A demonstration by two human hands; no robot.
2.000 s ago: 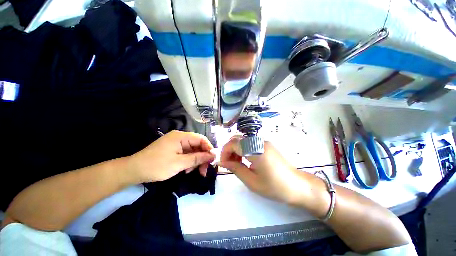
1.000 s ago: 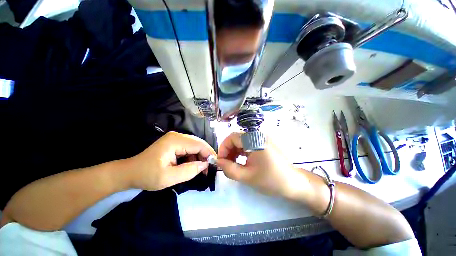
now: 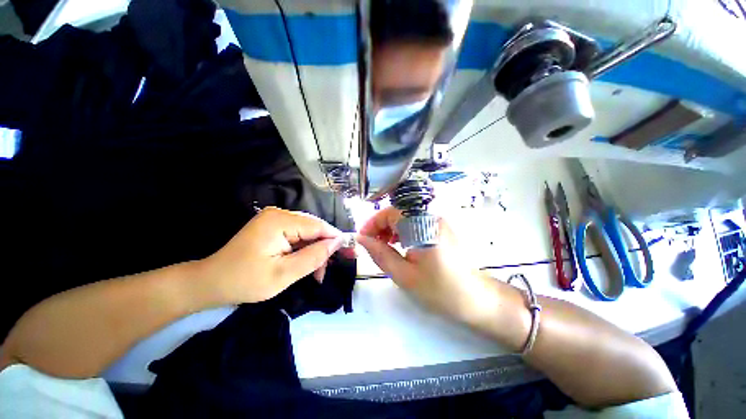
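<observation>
A tiny whitish piece (image 3: 349, 240), too small to name surely, is pinched between the fingertips of both my hands, just in front of the needle area. My left hand (image 3: 266, 255) holds its left side with thumb and forefinger. My right hand (image 3: 421, 262) holds its right side, partly hidden behind the ridged tension dial (image 3: 419, 230). The black garment (image 3: 123, 204) lies in a heap at left, under my left forearm, and hangs over the table's front edge. The needle and presser foot are mostly hidden by the machine head.
The white sewing machine head (image 3: 303, 82) looms at top, with a large grey knob (image 3: 550, 110). Red snips (image 3: 560, 245) and blue-handled shears (image 3: 601, 254) lie at right. Scraps (image 3: 484, 192) lie behind my right hand. A ruler strip (image 3: 425, 385) runs along the front edge.
Both hands stay together, with the fingertips slightly higher than a second ago. The whitish piece remains between them, turned or shifted a little. The view of the machine head has shifted slightly.
</observation>
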